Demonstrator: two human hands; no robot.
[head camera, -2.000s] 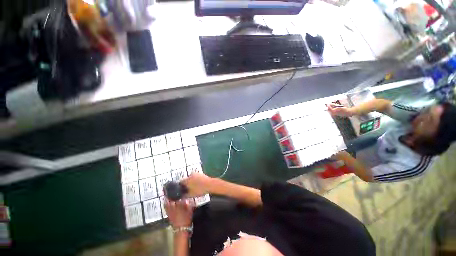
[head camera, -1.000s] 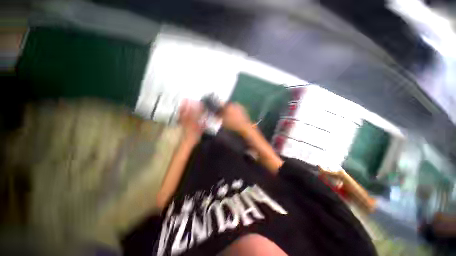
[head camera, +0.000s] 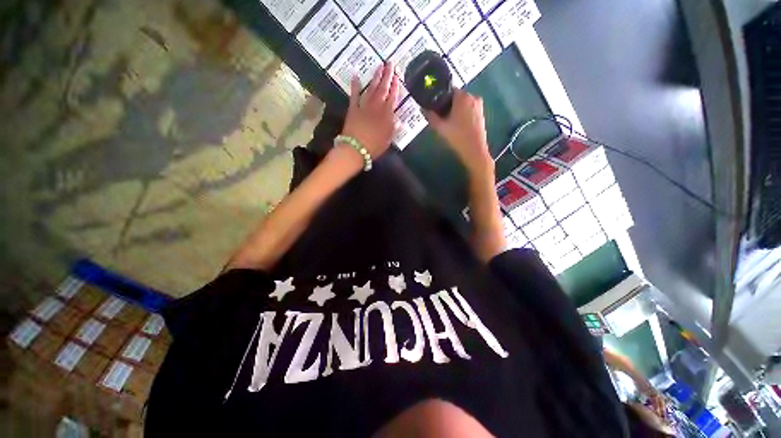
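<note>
My right hand (head camera: 462, 127) is closed around the handle of a black barcode scanner (head camera: 429, 83) with a green-yellow light on its rounded head. The scanner is over the near part of a block of small white-labelled boxes (head camera: 390, 24). My left hand (head camera: 373, 109), with a beaded bracelet at the wrist, lies with fingers extended on the near boxes, left of the scanner. The fingertips rest at the box edges; whether they press on a box cannot be told. The scanner covers part of the labels beneath it.
Red-ended boxes (head camera: 569, 204) stand on the green bench (head camera: 516, 92) to the right. A thin cable (head camera: 638, 156) loops behind them. A scale (head camera: 593, 322) and another person's arm (head camera: 632, 369) are at lower right. Brown cartons (head camera: 86, 342) stand on a blue pallet (head camera: 120, 287) at lower left.
The view has turned and dropped, so the bench runs diagonally and the floor cartons show. My right hand still holds the scanner. My left hand's fingers are now spread over the near boxes.
</note>
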